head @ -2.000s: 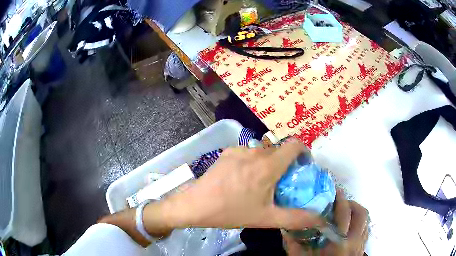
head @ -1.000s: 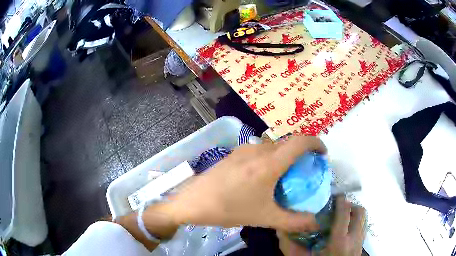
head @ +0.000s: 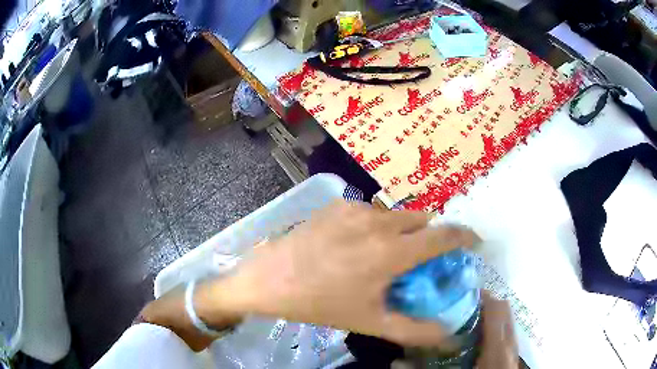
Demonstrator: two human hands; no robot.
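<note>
A clear, bluish drink bottle [head: 439, 292] is held low in front of me, over the table's near left edge. My left hand [head: 331, 270], with a white band on the wrist, is wrapped around the bottle's upper part. My right hand [head: 498, 328] is around the bottle's right side lower down, blurred and partly cut off by the bottom edge. The bottle's lower part is hidden by the hands.
A white plastic bin [head: 238, 230] with clear bags stands below left. A printed board [head: 403, 130] on the white table bears a pale turquoise tray [head: 459, 36] and black strap [head: 382, 74]. Dark fabric pieces [head: 587, 209] lie at right. Another white tub [head: 32, 245] is far left.
My left hand has shifted slightly left and down on the bottle and covers more of the bin's contents. The bottle has moved slightly down. The view has shifted a little.
</note>
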